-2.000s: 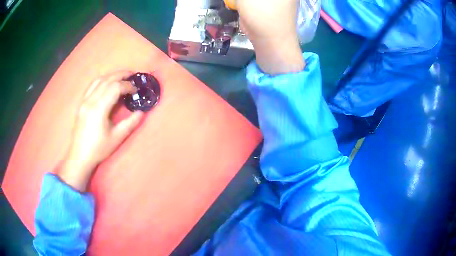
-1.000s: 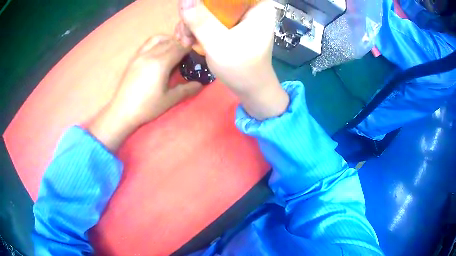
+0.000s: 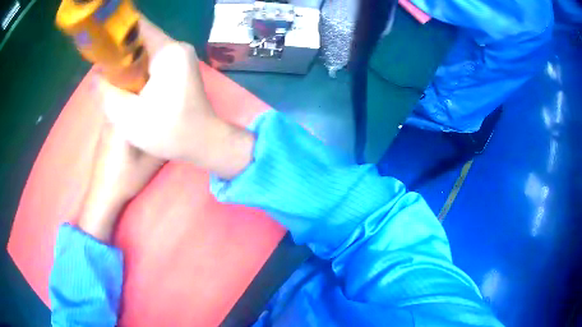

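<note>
My right hand (image 3: 169, 105) is shut on the orange-yellow electric screwdriver (image 3: 105, 38), at the upper left over the red-orange mat (image 3: 191, 249). The screwdriver's bit is not visible. My left hand (image 3: 118, 172) lies on the mat below and behind my right hand. Its fingers are hidden by the right hand, so I cannot tell what they hold. The round black housing is not visible.
The silver screw feeder (image 3: 265, 38) stands beyond the mat. A clear bag of screws (image 3: 336, 38) lies to its right. A thick black cable (image 3: 362, 83) crosses in front. Another person's blue sleeve (image 3: 472, 64) is at the upper right, above the blue floor (image 3: 510, 211).
The view has shifted. My right hand and the screwdriver now sit further left in the picture, covering the left hand's fingers and the spot where the black housing showed.
</note>
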